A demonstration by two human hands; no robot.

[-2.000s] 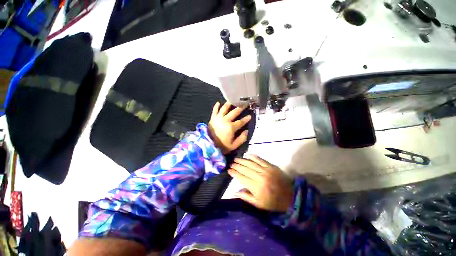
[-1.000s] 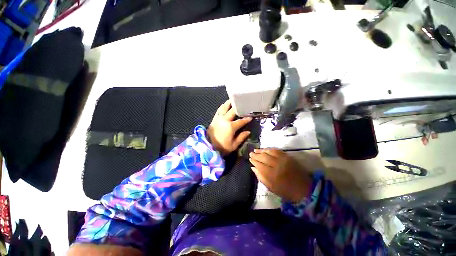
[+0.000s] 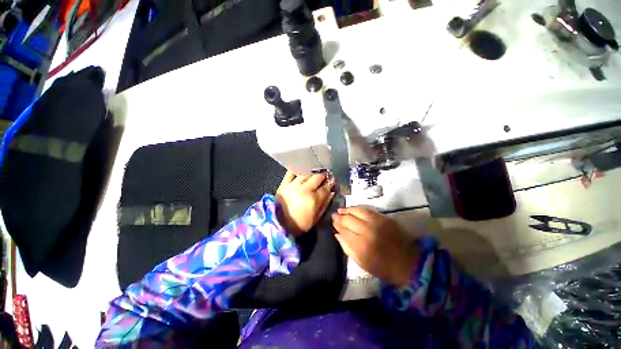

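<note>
A black mesh back panel [image 3: 167, 252] lies flat on the machine table, with camouflage webbing [image 3: 158, 215] and a black cross strap [image 3: 212, 174] on it. My left hand [image 3: 304, 203] lies on the panel's right edge, fingertips beside the presser foot [image 3: 327, 177], fingers slightly spread. My right hand [image 3: 371, 240] has its fingertips at the panel's right edge; thumb and fingers look pinched there, on a small dark bit of the edge. Both hands partly hide the panel edge. The white sewing machine head [image 3: 422, 75] stands above.
Stacked panels [image 3: 54, 177] lie at the left. A smartphone [image 3: 483, 189] lies by the machine arm, with thread snips [image 3: 560, 225] to its right. A clear plastic bag [image 3: 579, 300] of black pieces is at the lower right. Blue bins [image 3: 20, 61] are at the upper left.
The panel has turned from slanted to nearly straight along the table. My right hand has moved from lying flat to the panel's right edge. My left hand stays on the panel near the needle.
</note>
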